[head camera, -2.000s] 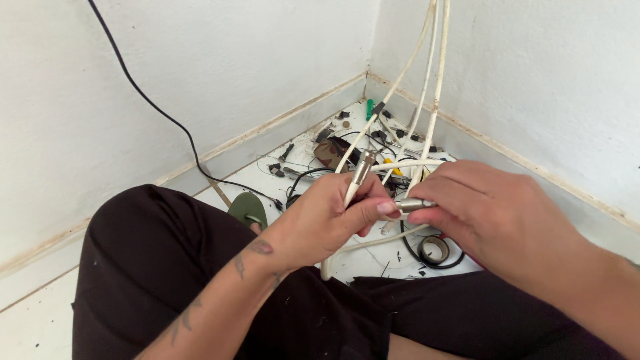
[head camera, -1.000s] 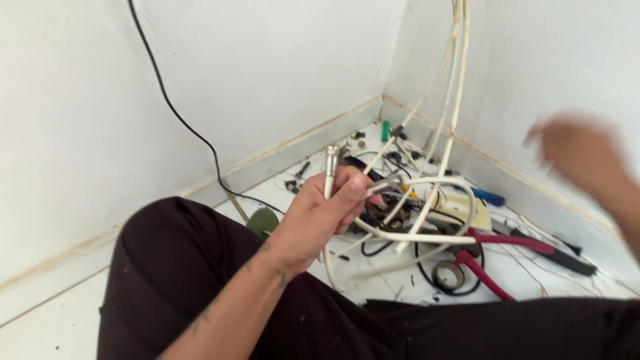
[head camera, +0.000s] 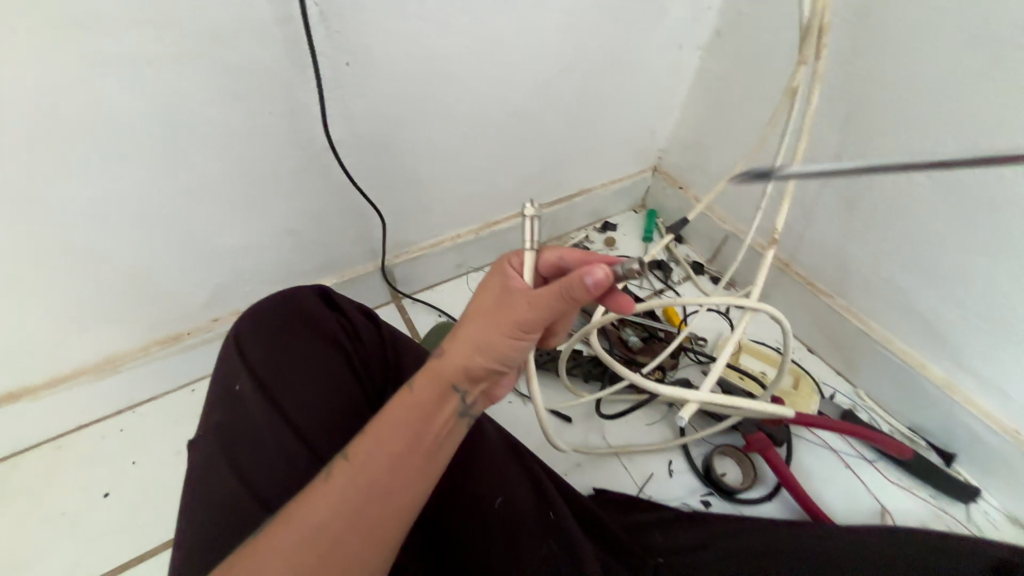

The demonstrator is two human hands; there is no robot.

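Note:
My left hand [head camera: 544, 308] pinches a metal coaxial connector [head camera: 630, 269] between thumb and fingertips. A second metal coaxial connector [head camera: 530, 226], on a white coaxial cable [head camera: 531, 268], stands upright against the back of this hand near the knuckles. The white cable loops [head camera: 704, 392] to the right of the hand, above the floor. My right hand is out of the frame. A blurred thin metal shaft [head camera: 872, 169] with a dark flattened tip reaches in from the right edge; what holds it is hidden.
Red-handled pliers or cutters [head camera: 848, 432], a tape roll [head camera: 730, 470], a cream plastic housing [head camera: 772, 376], a green-handled tool [head camera: 650, 226] and scraps lie on the tiled floor. White cables [head camera: 788, 192] hang in the corner. A black cord [head camera: 352, 180] runs down the left wall.
Two seconds ago both hands were at the connector. My right hand let go, moved off to the right and is now out of view. A thin metal shaft has come in from the right.

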